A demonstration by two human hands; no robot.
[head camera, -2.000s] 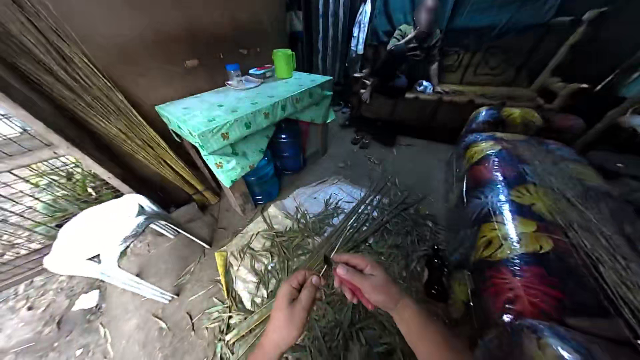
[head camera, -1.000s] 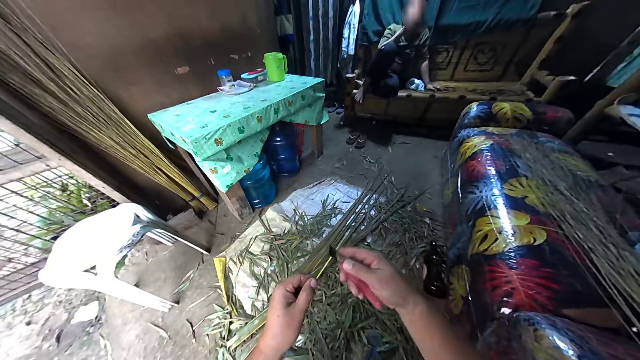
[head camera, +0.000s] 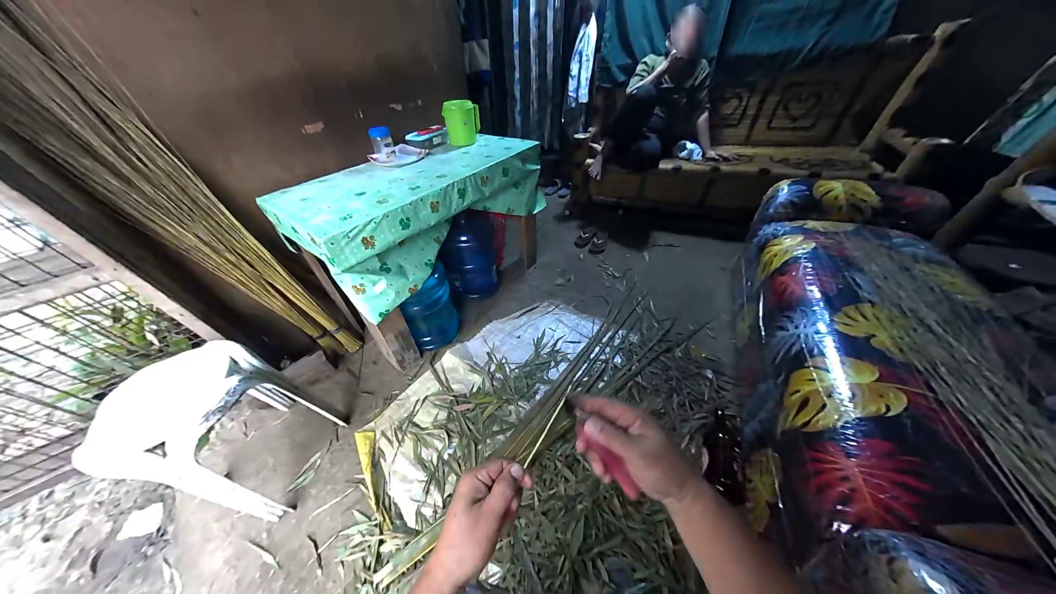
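Note:
My left hand grips a thin yellowish stalk between thumb and fingers, beside a bundle of long green stalks that fans out away from me. To its right, my right hand is closed round a red-handled tool, probably a knife; its short dark blade is hard to make out at the stalk. Beneath both hands, cut narrow leaves lie heaped over a pale woven sack sheet.
A white plastic chair lies at the left, near a table with a green cloth. Blue water jugs stand beneath it. A plastic-wrapped patterned seat holds more thin stalks at right. A person sits on the far bench.
My right hand has moved a little away from my left, and more of the pale stalk shows between them. My left hand still grips the stalk.

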